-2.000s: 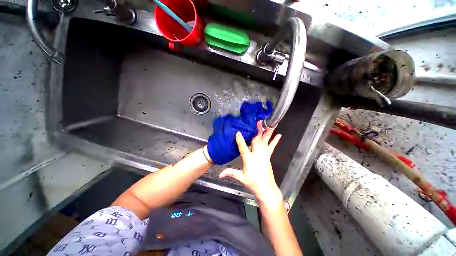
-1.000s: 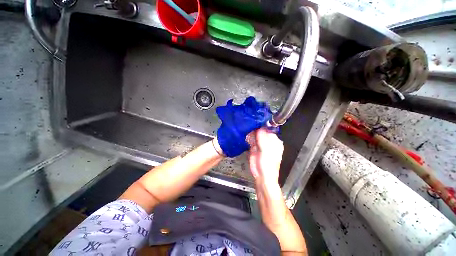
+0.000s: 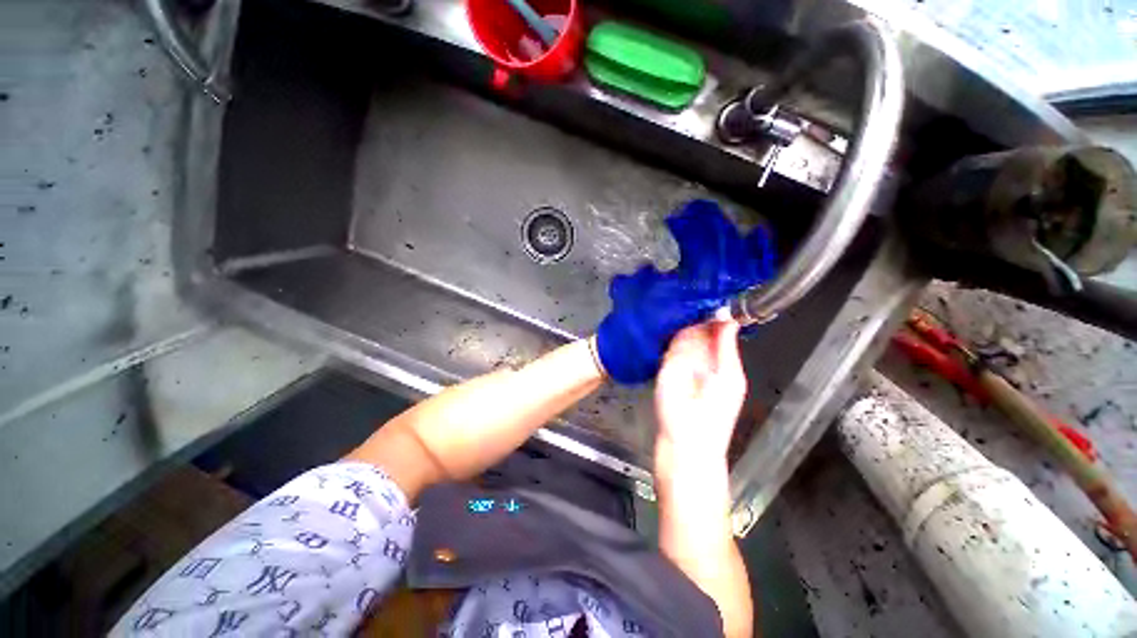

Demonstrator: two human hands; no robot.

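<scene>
My left hand (image 3: 638, 327) wears a royal blue knit glove and is over the right part of the sink basin. Wet, bunched blue fabric (image 3: 721, 249) extends beyond it under the faucet mouth; I cannot tell whether this is the glove's fingers or a second piece. My bare right hand (image 3: 701, 380) is just below the mouth of the curved silver faucet (image 3: 860, 162). Its fingers are drawn together against the edge of the blue fabric; the fingertips are partly hidden. Water ripples on the basin floor beside the fabric.
The steel sink (image 3: 461, 162) has a round drain strainer (image 3: 547, 234). On the back ledge are a red cup (image 3: 511, 50) with a light-blue brush, a green oblong (image 3: 645, 65) and the faucet handle (image 3: 786, 126). A white pipe (image 3: 960, 499) and a dirty cylinder (image 3: 1022, 212) are at right.
The view has shifted, so the sink sits further right and higher. My right hand's spread fingers have come together at the blue fabric. The blue fabric changed shape under the faucet.
</scene>
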